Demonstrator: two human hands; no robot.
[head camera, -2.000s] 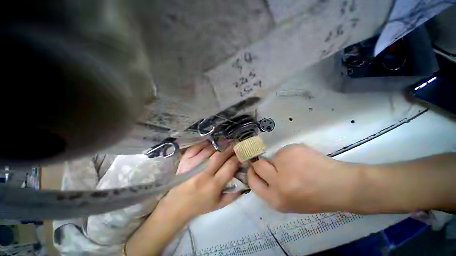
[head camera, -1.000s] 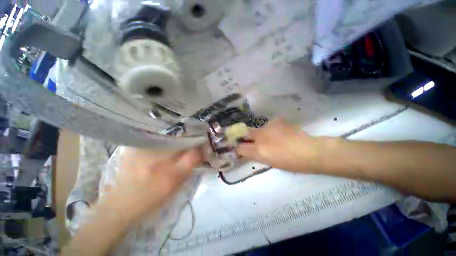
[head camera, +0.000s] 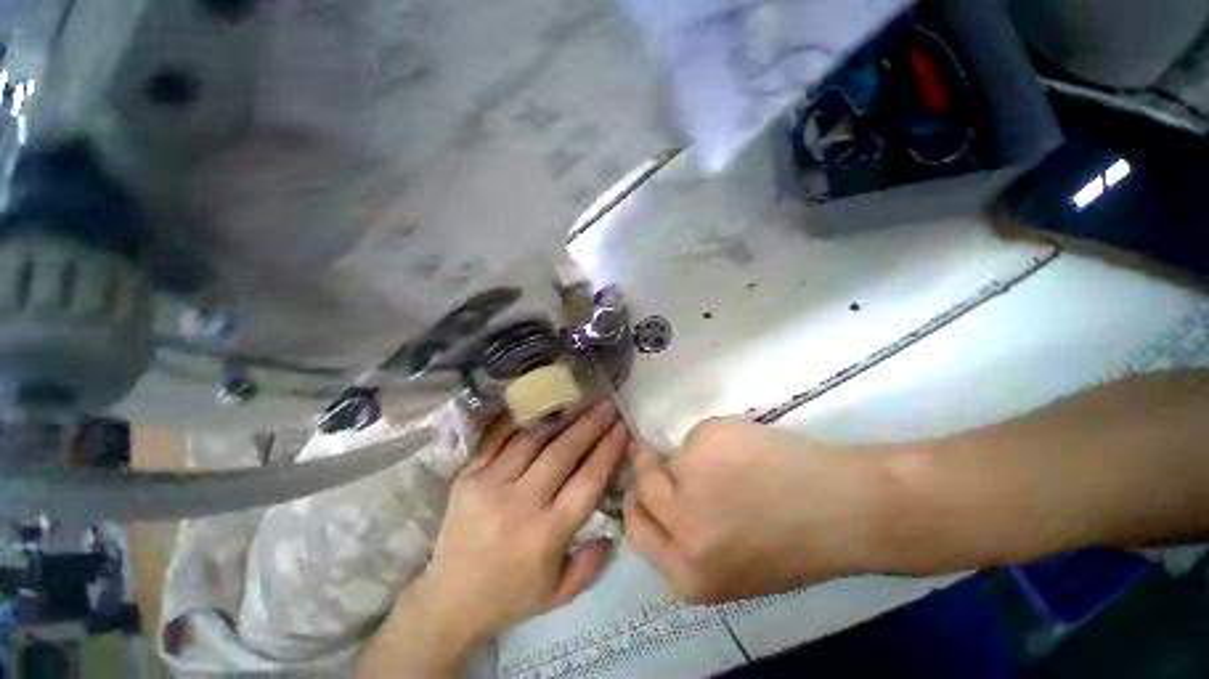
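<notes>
The garment piece (head camera: 312, 544), pale beige-grey with a blotchy print, lies bunched at the left and runs under my left hand. My left hand (head camera: 524, 511) lies on the cloth below the yellowish pad (head camera: 542, 394), fingers near the presser foot area. My right hand (head camera: 723, 511) is beside it, thumb and fingertips pinched on a small bit of the same cloth. The needle and foot are mostly hidden by the pad and my fingers. The sewing machine head (head camera: 398, 173) fills the upper left, blurred.
A round metal guide (head camera: 652, 333) sits right of the foot. A grey box (head camera: 1021, 146) with dark and red items stands at the upper right, a black phone-like slab (head camera: 1127, 212) beside it. A printed ruler (head camera: 570, 650) runs along the front edge. A paper sheet (head camera: 743, 66) hangs at the top.
My left hand has come back right from over the garment to the foot, beside my right hand. My right hand is now lower, pinching cloth. The view has shifted, with the machine head nearer.
</notes>
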